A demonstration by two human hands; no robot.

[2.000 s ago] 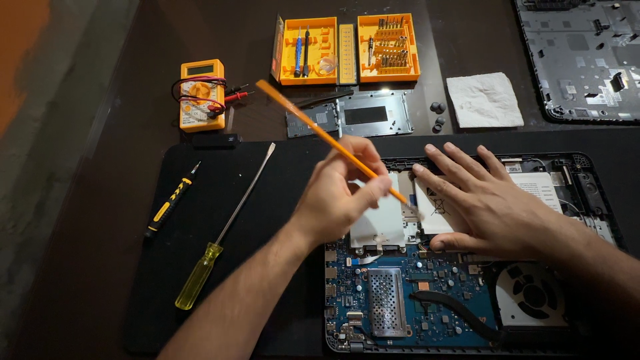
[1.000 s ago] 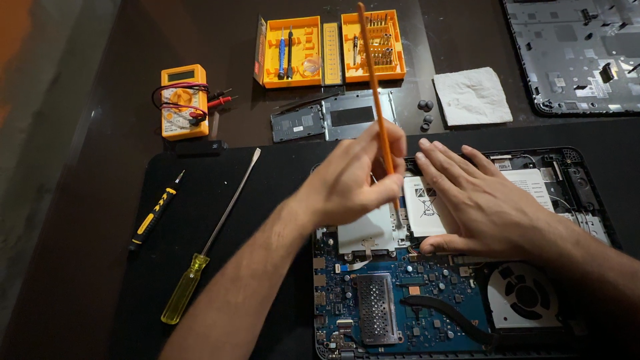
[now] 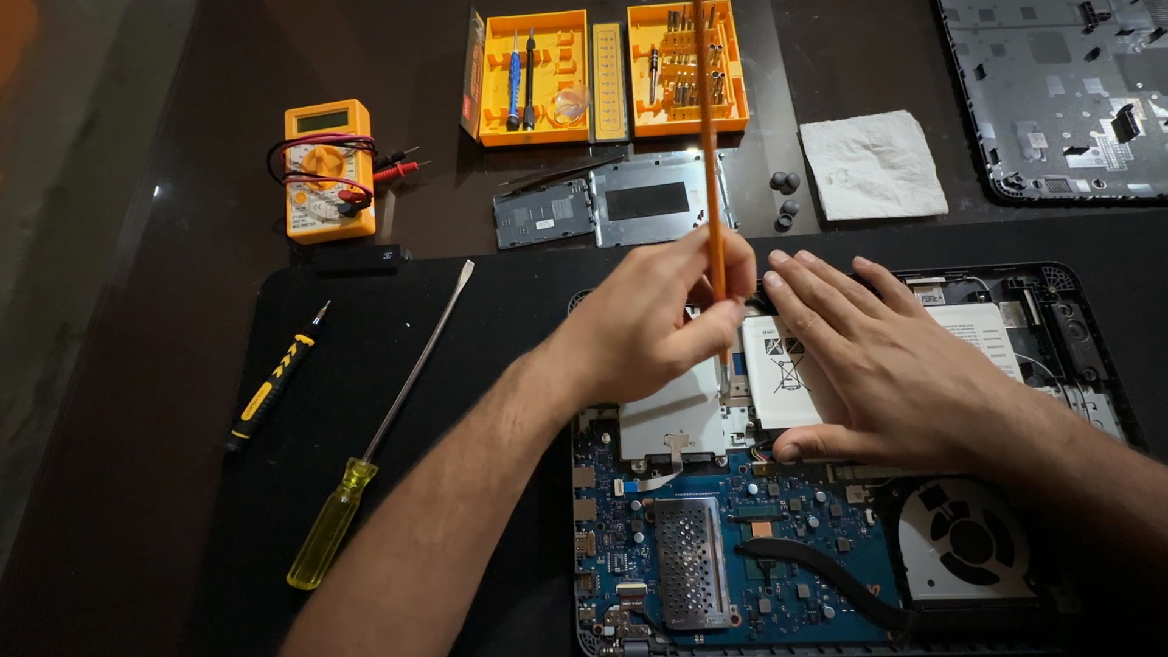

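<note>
My left hand [image 3: 662,315] grips a long orange-handled brush [image 3: 714,182], held nearly upright. Its lower tip meets the gap between the white drive plate [image 3: 666,415] and the white battery pack [image 3: 768,406] of an opened laptop. My right hand [image 3: 876,365] lies flat, fingers spread, on the battery pack and covers much of it. Below both hands show the blue circuit board [image 3: 812,584], a perforated metal shield [image 3: 691,566], a black heat pipe [image 3: 821,558] and the cooling fan [image 3: 965,538].
Left on the black mat lie a flathead screwdriver [image 3: 333,520] and a small black-and-yellow screwdriver [image 3: 274,388]. Behind stand a yellow multimeter [image 3: 328,173], an orange bit case [image 3: 534,128], metal covers [image 3: 566,214], rubber feet [image 3: 785,182], a folded paper towel [image 3: 874,164] and a laptop cover [image 3: 1049,109].
The brush has swung from a slant toward the upper left to nearly upright, its tip now in the gap beside the battery. My right hand stays on the battery. The view has shifted slightly.
</note>
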